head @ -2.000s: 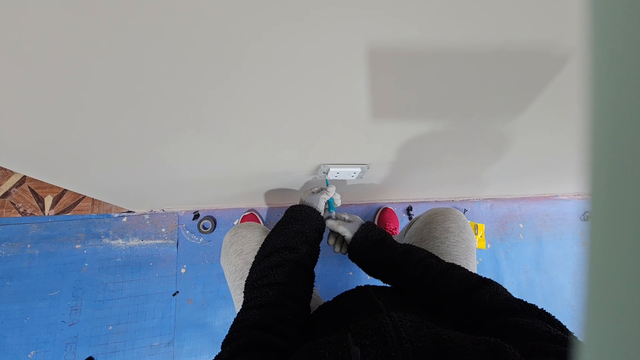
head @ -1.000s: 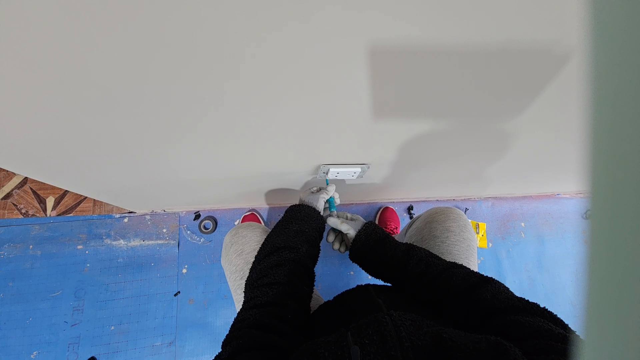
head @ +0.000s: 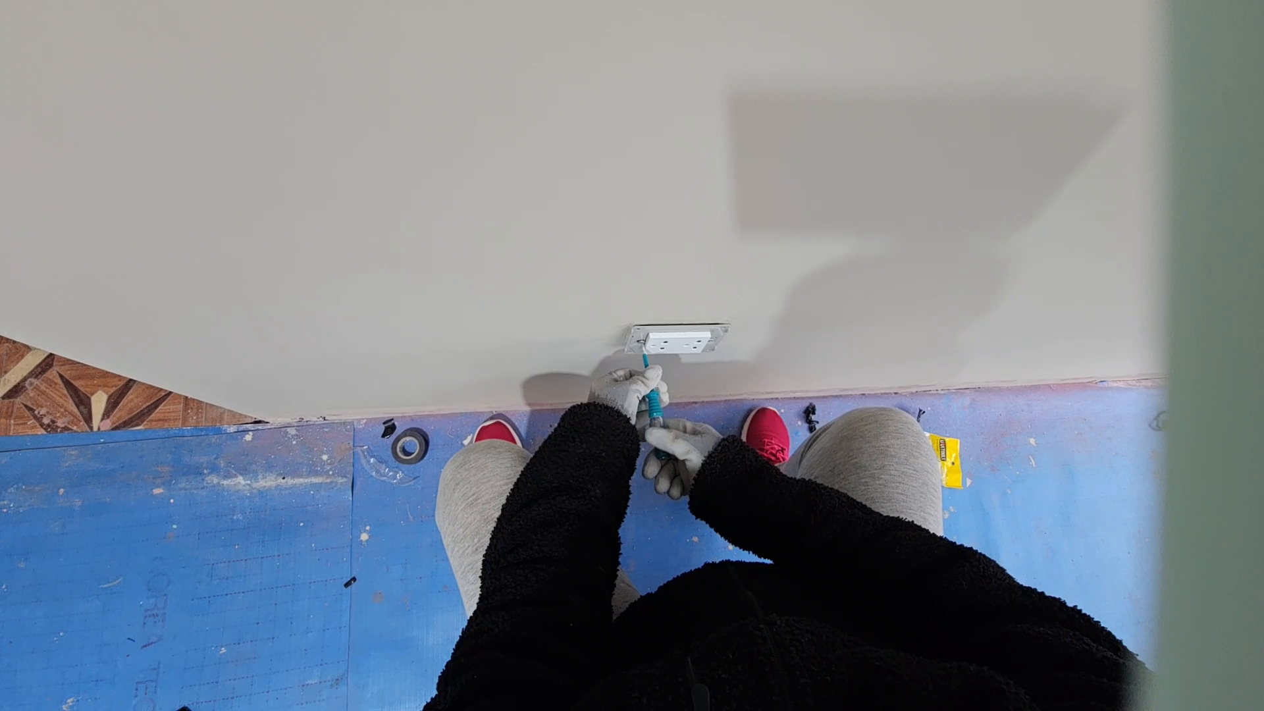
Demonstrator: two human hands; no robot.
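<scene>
A white wall socket [head: 678,342] without its outer cover is mounted low on the pale wall. A teal-handled screwdriver [head: 654,403] points up at the left end of the socket's frame, its tip at or close to the screw spot there. My left hand [head: 630,391], in a whitish glove, is closed around the upper part of the screwdriver near the shaft. My right hand [head: 680,456], gloved too, grips the screwdriver's lower end, with its fingers curled beneath.
Blue protective sheeting [head: 247,573] covers the floor along the wall. A roll of tape [head: 410,445] lies left of my legs, and a yellow packet [head: 946,461] lies to the right. Small black pieces [head: 811,417] lie near my red shoe. A pale green blurred edge [head: 1215,355] fills the right side.
</scene>
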